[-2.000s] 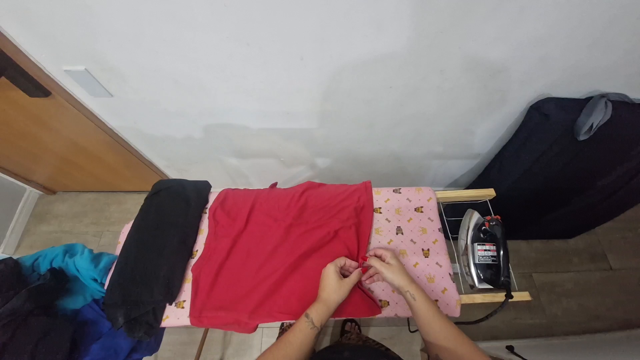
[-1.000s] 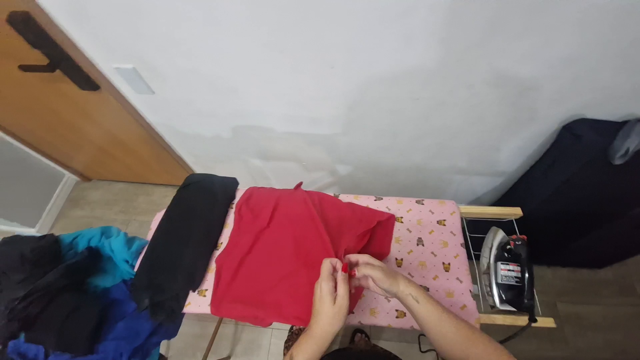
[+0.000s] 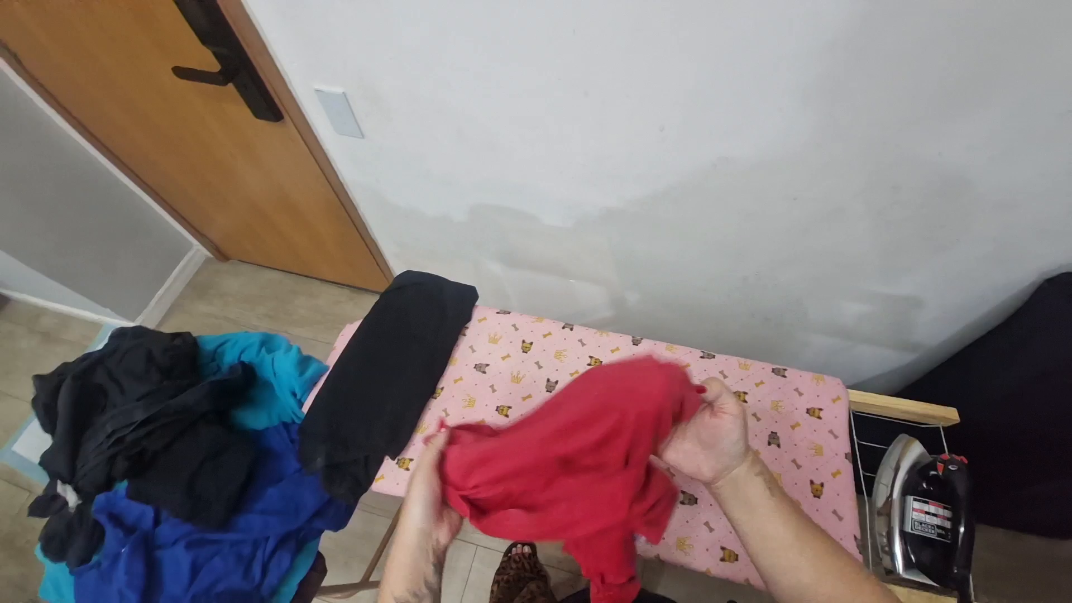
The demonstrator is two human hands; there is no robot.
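A bunched red cloth garment (image 3: 561, 461) is held up over the near edge of a pink patterned ironing board (image 3: 536, 356). My left hand (image 3: 435, 486) grips its left end, and my right hand (image 3: 712, 431) grips its upper right side. Part of the garment hangs down past the board's near edge. A folded black garment (image 3: 389, 377) lies across the board's left end. The black and silver iron (image 3: 925, 511) rests on the wire rack at the right end, right of my right hand.
Left of the board is a pile of black clothes (image 3: 142, 402), with blue (image 3: 218, 536) and turquoise (image 3: 260, 377) ones. A wall runs behind the board, a wooden door (image 3: 193, 151) stands at the back left, and a large dark object (image 3: 1013, 419) at the right.
The red garment, spread flat on the board before, is now lifted and bunched. My hands, close together earlier, have moved apart. The view has shifted toward the left.
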